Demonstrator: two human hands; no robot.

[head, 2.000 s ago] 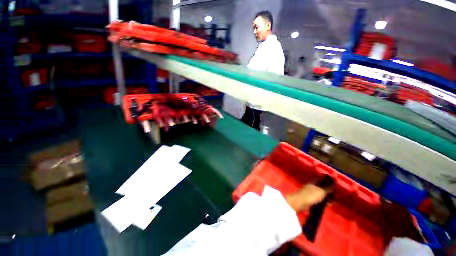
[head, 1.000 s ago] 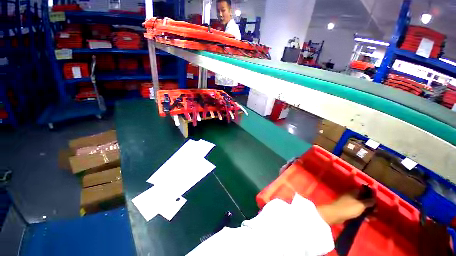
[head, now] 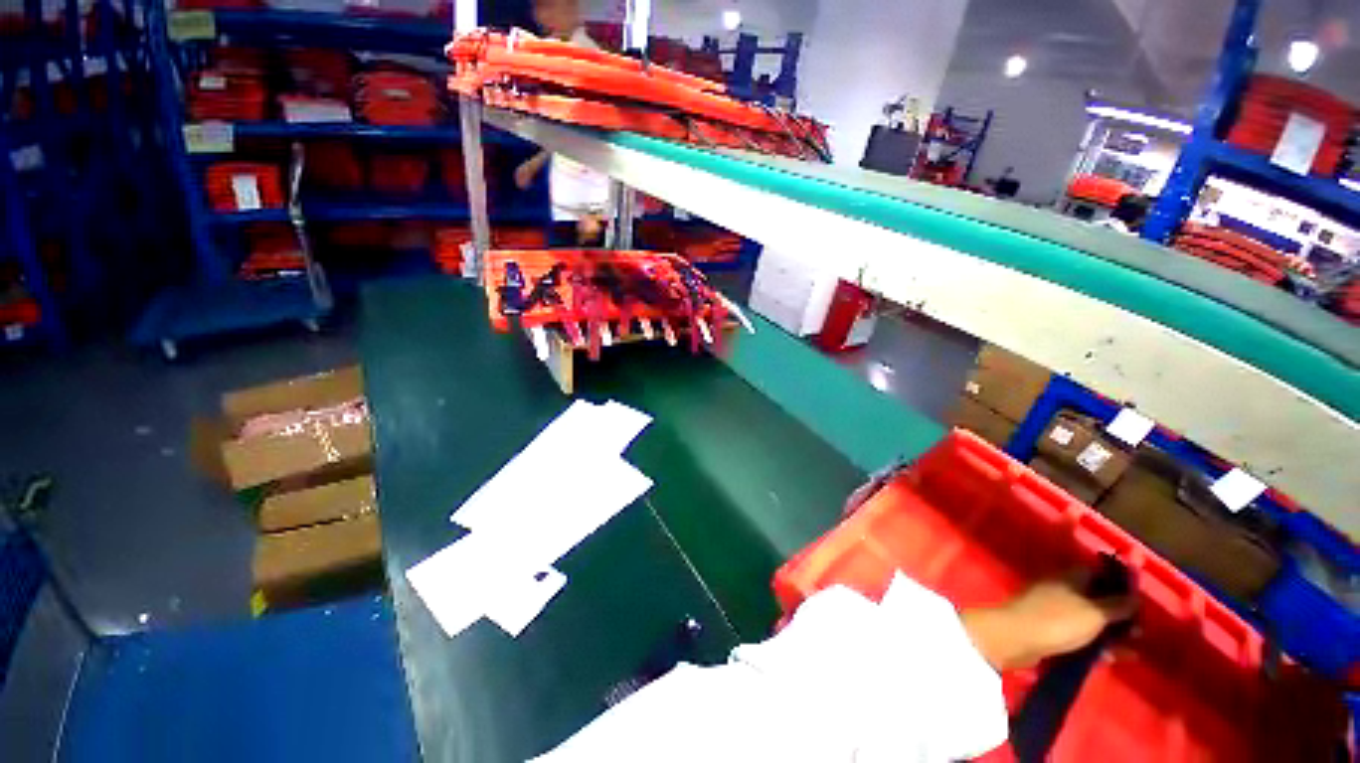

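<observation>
My left hand [head: 1052, 619], in a white sleeve, reaches from the bottom middle into a red compartment tray [head: 858, 552] at the lower right. Its fingers are closed on a black strapped piece [head: 1062, 693], near the tray's far wall. The dark band hangs below the hand over the tray floor. My right hand is not in view. White paper sheets [head: 559, 485] lie overlapped on the green bench. Part of another black strapped piece [head: 679, 641] shows on the bench beside my sleeve.
A red tray of maroon-strapped pieces [head: 597, 298] stands at the bench's far end. A raised green-topped shelf [head: 895, 209] with red trays crosses above the bench. Cartons [head: 306, 432] and a blue trolley [head: 231, 306] stand left. A person in white [head: 574, 187] stands behind the shelf posts.
The view has swung left, then steadied. The person has moved left behind the posts. A white shape at the lower right has left view. My left hand stays on the black piece.
</observation>
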